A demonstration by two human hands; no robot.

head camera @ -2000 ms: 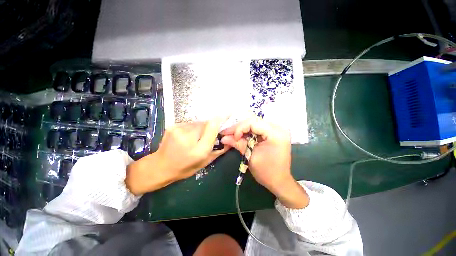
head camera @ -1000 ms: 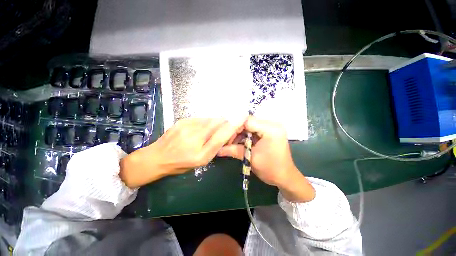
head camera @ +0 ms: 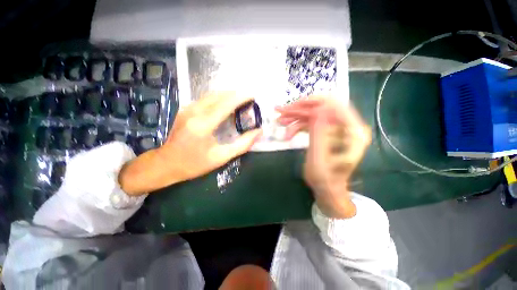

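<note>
My left hand [head camera: 195,139] holds a black rounded-square watch case [head camera: 248,117] between thumb and fingers, over the lower part of the white tray [head camera: 182,79]. The case is raised and its ring shape faces up. My right hand [head camera: 335,139] is blurred, right of the case and apart from it, its fingers pointing left over the tray. The suction pen cannot be made out. Small black parts [head camera: 312,68] lie in the tray's right section, and tiny grey-brown parts [head camera: 203,68] in its left section.
A clear blister tray with black housings [head camera: 126,72] is on the left. A small whitish pile [head camera: 228,175] lies on the green mat [head camera: 266,187]. A pale sheet [head camera: 221,20] is behind. A blue box [head camera: 481,110] and looping clear hose [head camera: 378,107] are at right.
My hands have parted. The watch case now shows in my left hand. My right hand has moved right and turned, and the pen seen earlier in it is no longer visible.
</note>
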